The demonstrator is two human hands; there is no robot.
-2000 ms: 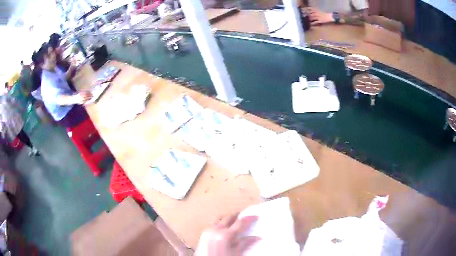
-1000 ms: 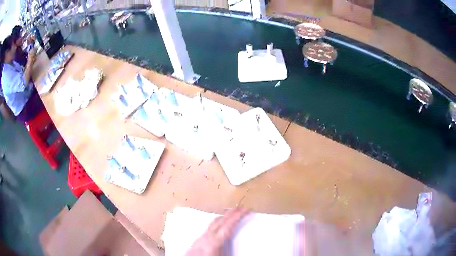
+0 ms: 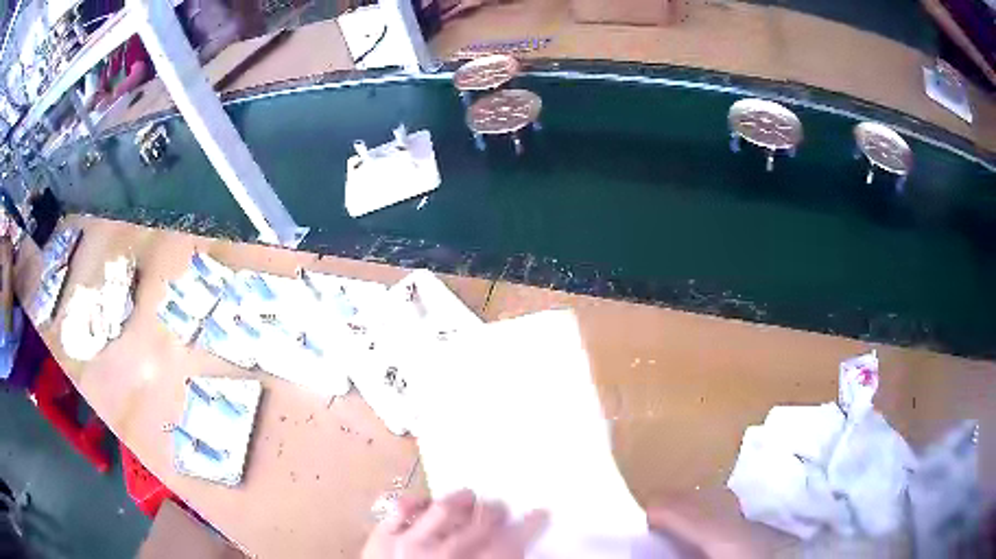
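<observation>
A flat, blank white square piece (image 3: 519,404), plate or sheet, is tilted up over the bench and hides part of the plates behind it. My left hand (image 3: 464,530), cut off by the lower edge, has its fingers closed on the near edge of this piece. My right hand (image 3: 721,533) is blurred and cut off at the piece's lower right; whether it grips is unclear. White plates with standing posts (image 3: 311,322) lie close together beyond. A separate white plate with blue-looking posts (image 3: 218,428) lies left.
A crumpled white rag (image 3: 803,459) with a red-pink stain lies right. The green belt (image 3: 612,207) carries a white plate (image 3: 391,177) and several footed discs (image 3: 505,113). A white post (image 3: 213,126) stands at the bench's far edge. Red stools (image 3: 68,409) stand left.
The view has turned right, so the bench items appear further left. The white piece has risen and tilted up, and my right hand now shows at its lower right.
</observation>
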